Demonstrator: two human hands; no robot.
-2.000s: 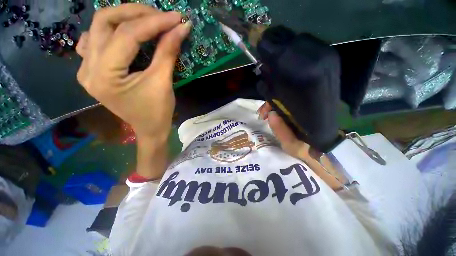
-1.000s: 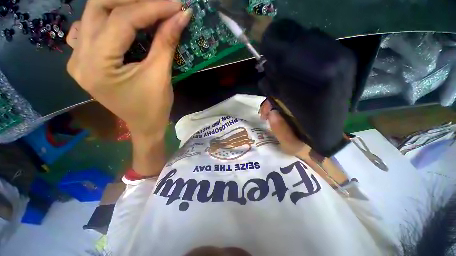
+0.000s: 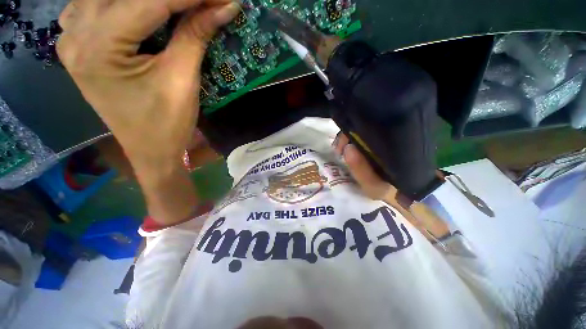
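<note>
My left hand (image 3: 138,83) is over the left part of the green PCB panel (image 3: 260,51), thumb and index finger pinched together at the top edge; a tiny piece seems to be at the fingertips, too small to make out. My right hand (image 3: 366,170) is partly hidden behind the black soldering gun (image 3: 389,106) and holds it. The gun's dark iron tip (image 3: 286,22) and thin white feed nozzle (image 3: 305,54) point up and left over the panel, near my left fingertips. Whether the tip touches a board cannot be told.
A loose pile of tiny dark components (image 3: 29,32) lies at the upper left. Bubble wrap (image 3: 26,138) with another green panel (image 3: 9,151) is at the left edge. Bubble-wrapped bundles (image 3: 527,83) are in a dark tray at the right. Blue bins (image 3: 112,236) stand below left.
My left hand has moved left and slightly up in the picture. The panel shows further left, with more boards in view. The gun has shifted slightly and its tip stays by the fingertips.
</note>
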